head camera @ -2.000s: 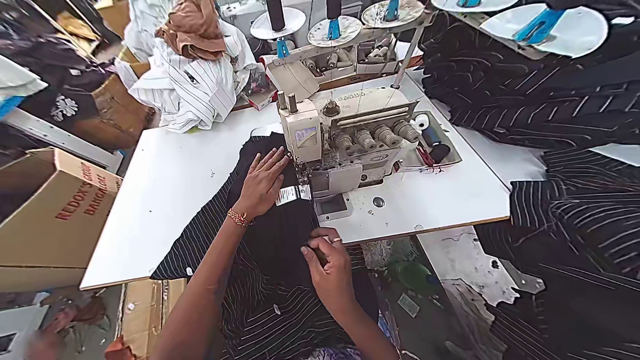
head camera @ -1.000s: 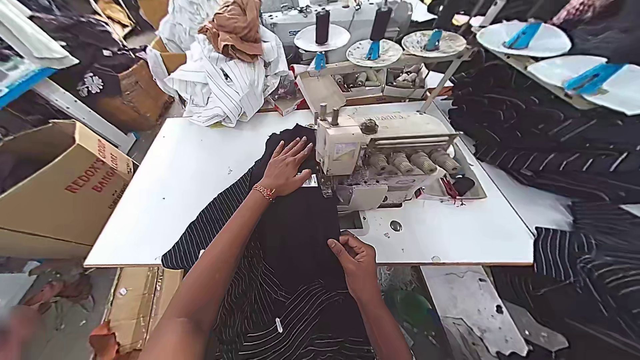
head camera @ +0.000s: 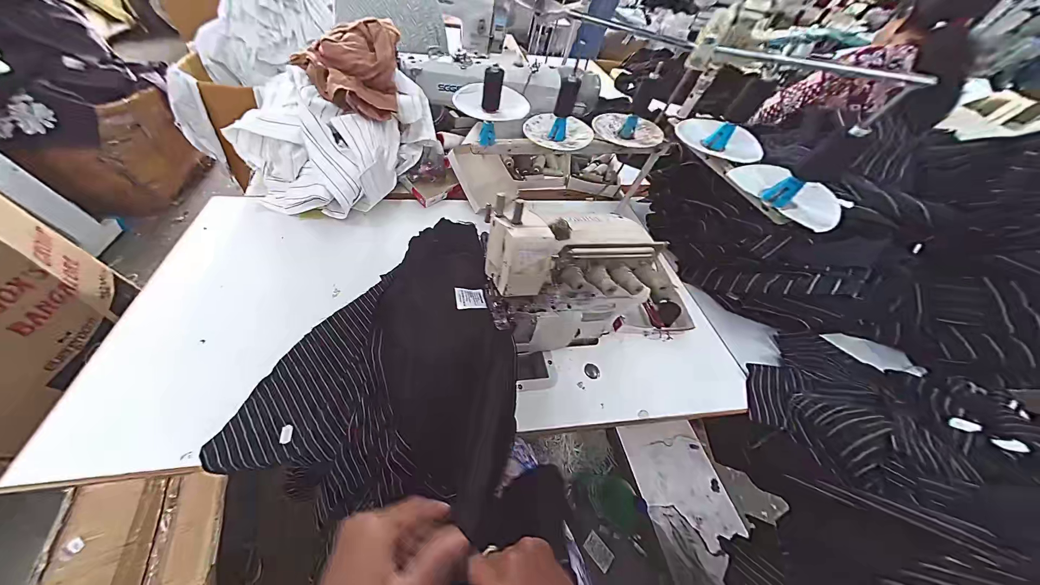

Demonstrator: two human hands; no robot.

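Note:
A black garment with thin white stripes (head camera: 325, 374) lies on the white sewing table, left of the overlock sewing machine (head camera: 569, 276), and hangs over the front edge. Its plain black part runs along the machine's needle side and bears a small white label (head camera: 470, 298). At the bottom of the view, my left hand (head camera: 398, 540) is blurred, its fingers bent at the garment's lower part. Close beside it on the right, my right hand (head camera: 520, 561) has its fingers closed on the black fabric. Both hands are partly cut off by the frame edge.
White striped cloth (head camera: 325, 154) with a brown cloth (head camera: 353, 69) on top lies at the table's back left. Thread cones on white discs (head camera: 490, 101) stand behind the machine. Dark striped garments (head camera: 877, 292) are heaped at right. A cardboard box (head camera: 49, 317) stands at left.
Both hands have moved down from the garment beside the machine to the bottom of the view. My left hand no longer lies flat on the cloth near the needle, and the white label there is uncovered.

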